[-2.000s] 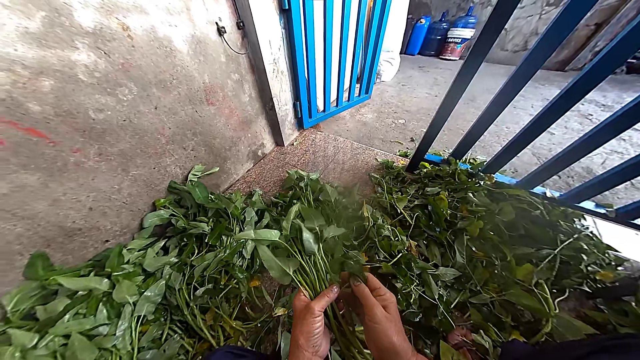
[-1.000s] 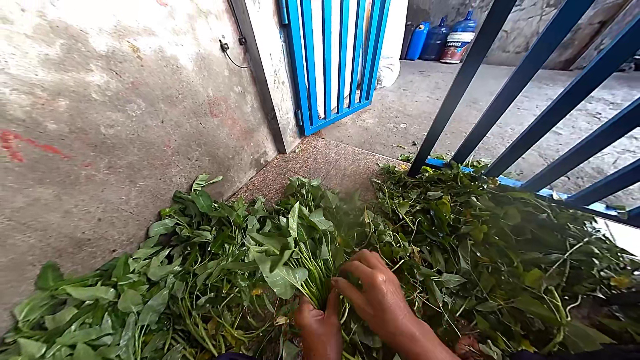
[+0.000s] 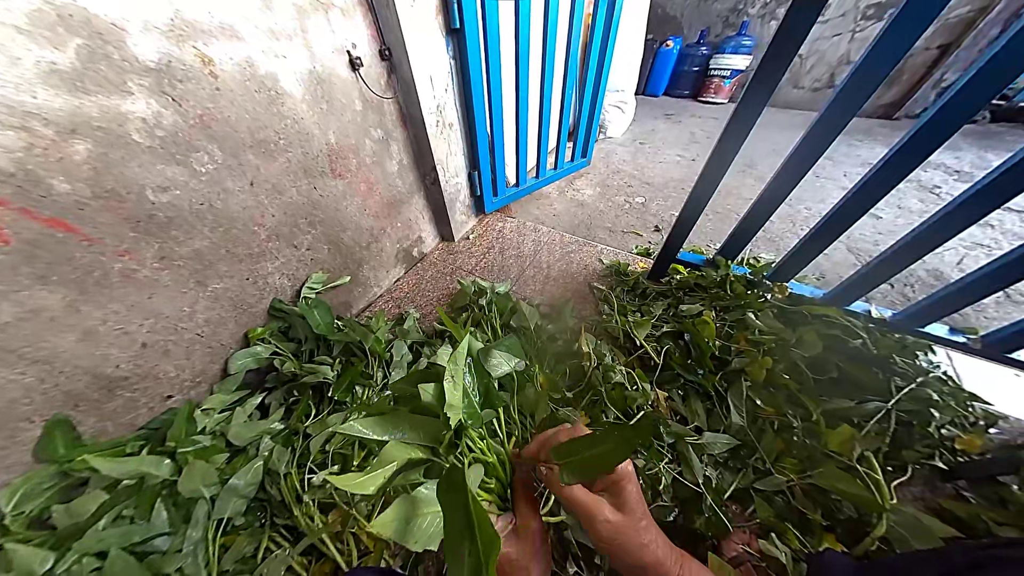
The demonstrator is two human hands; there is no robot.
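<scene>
My left hand is closed around the green stems of a bunch of leafy greens at the lower middle, partly hidden by a drooping leaf. Beside it on the right, my right hand pinches a single dark green leaf between thumb and fingers, close against the stems. Under and left of the bunch spreads a pile of leafy stems. Another heap of greens, with some yellowed leaves and thin loose stems, lies to the right of my hands.
A rough concrete wall rises at the left. Behind the greens is a speckled tile floor and a blue metal gate. Slanted dark-blue bars border the right heap. Blue water jugs and a paint bucket stand far back.
My right hand has come away from its earlier grip at the bunch and now has a single leaf in its fingers. The bunch's leaves are spread wider to the left.
</scene>
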